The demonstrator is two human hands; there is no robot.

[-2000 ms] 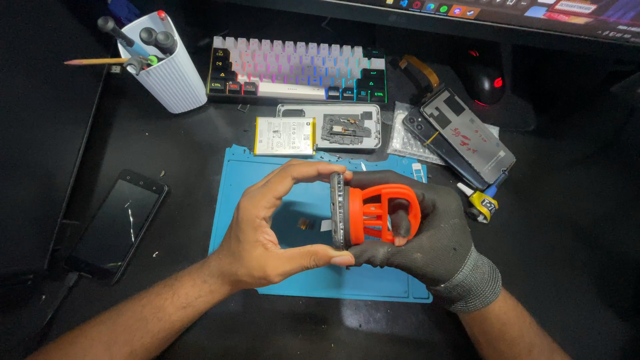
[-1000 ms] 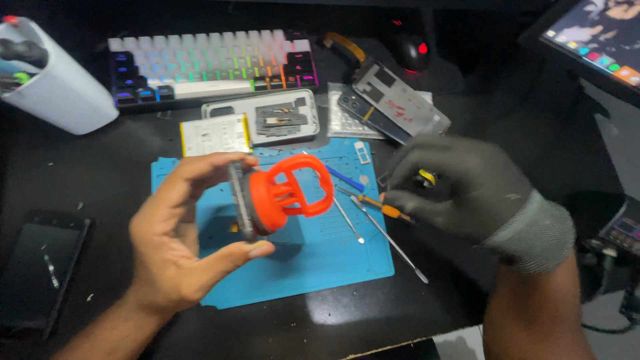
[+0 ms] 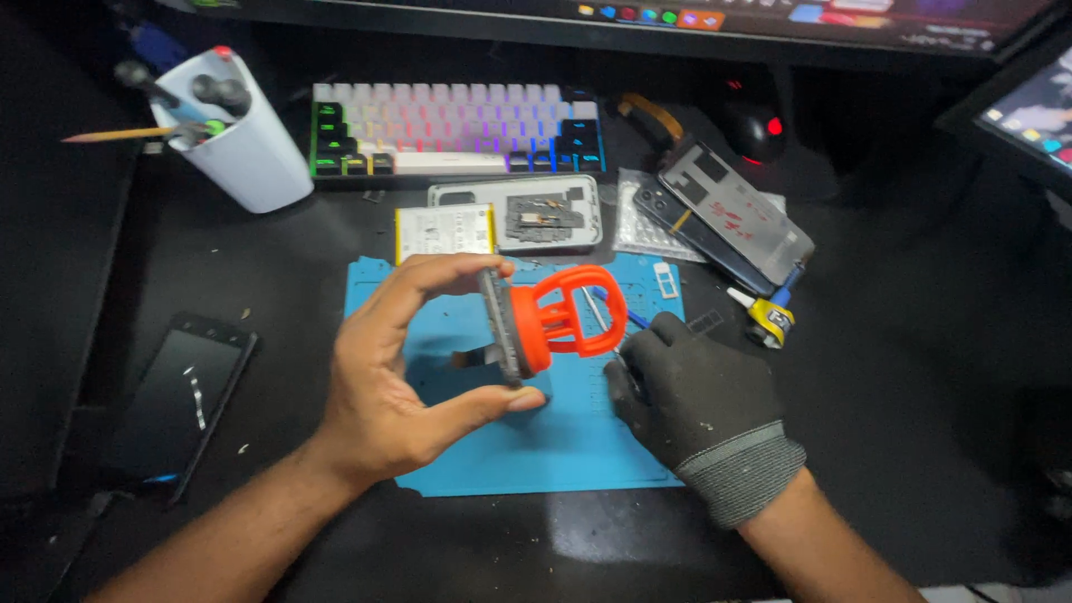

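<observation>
Bare-skinned, my left hand point(image 3: 398, 368) grips a phone screen assembly point(image 3: 500, 327) edge-on between fingers and thumb, above the blue silicone work mat point(image 3: 519, 452). A red suction cup with a looped handle point(image 3: 536, 322) is stuck to its right face, and a flex cable point(image 3: 475, 358) sticks out on the left. In a dark glove, my right hand point(image 3: 691, 394) is low over the mat's right side, its fingers curled by thin metal tools point(image 3: 596, 311). Whether it holds one of them cannot be told. A blue tool point(image 3: 638, 320) and a white SIM tray point(image 3: 666, 280) are close by.
Behind the mat lie a phone battery point(image 3: 444, 230), a phone frame with parts point(image 3: 586, 209) and a backlit keyboard point(image 3: 456, 126). To the right are phone housings point(image 3: 737, 213), a yellow glue bottle point(image 3: 772, 322) and a mouse point(image 3: 749, 121). A pen cup point(image 3: 260, 159) and dark phone point(image 3: 184, 394) are left.
My right hand has let go of the suction cup's handle and moved right, then down to the tools on the mat. My left hand still holds the screen assembly. The view has shifted.
</observation>
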